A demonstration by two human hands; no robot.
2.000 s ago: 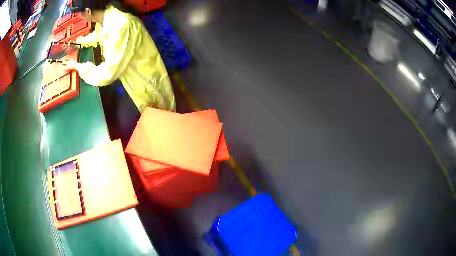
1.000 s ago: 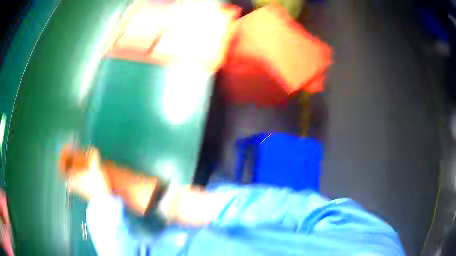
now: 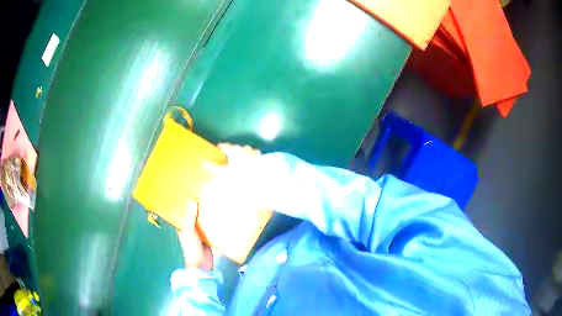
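Note:
A small orange tray (image 3: pixel 175 170) lies tilted over the near part of the green bench (image 3: pixel 246 80). Thin yellow-brown rubber bands show at it: a loop (image 3: pixel 180 115) sticks out at its far corner, and a small tangle (image 3: pixel 153 218) shows at its left edge. My left hand (image 3: pixel 195 239) holds the tray's lower left edge. My right hand (image 3: pixel 237 176) reaches across from the right and holds the tray's right side. It is overexposed, so its fingers are mostly unclear. No display panel can be made out at the tray.
Large red trays lie at the bench's top right (image 3: pixel 413 18) and in a stack beside it (image 3: pixel 493 62). A blue plastic stool (image 3: pixel 440 166) stands on the floor to the right. At the far left are a pink sheet (image 3: pixel 13 129) with a clear bag and a white label (image 3: pixel 51 49).
The view has swung down and left, away from the yellow-coated worker. Both my hands have come into view with the orange tray, now nearer the middle and showing its broad face.

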